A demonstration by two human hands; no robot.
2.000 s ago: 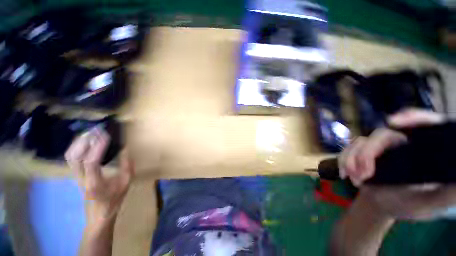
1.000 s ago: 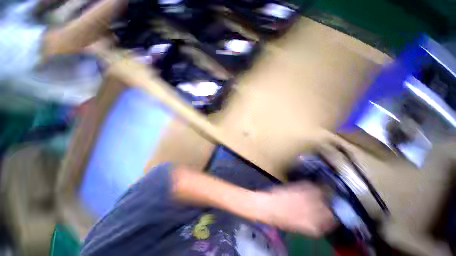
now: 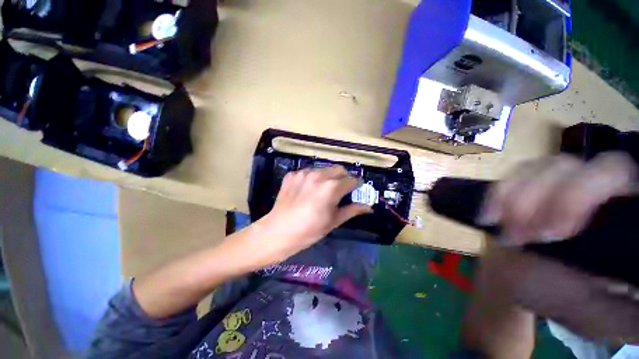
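A black housing (image 3: pixel 329 151) lies on the bench edge in front of me, its long slot handle on the far side. A white gear (image 3: pixel 364 194) and thin red and white wires sit in its right part. My left hand (image 3: pixel 319 200) rests over the housing, thumb and fingertips beside the gear; whether they pinch anything is hidden. My right hand (image 3: pixel 543 203), blurred, grips the thick black electric screwdriver (image 3: pixel 459 201), pointing left, its bit just right of the housing. The blue-sided screw feeder (image 3: pixel 448 84) stands behind, with a metal block at its front.
More black housings (image 3: pixel 150 49) with white gears stand at the far left. Another dark object (image 3: pixel 588 138) lies behind my right hand. A carton with pale blue inside (image 3: pixel 70 245) is at the lower left. Green floor (image 3: pixel 413 308) shows below the bench (image 3: pixel 294 63).
The view has turned and steadied. The housing, earlier at the right by my left hand, now lies centrally in front of me. My right hand with the screwdriver has come back into view beside it.
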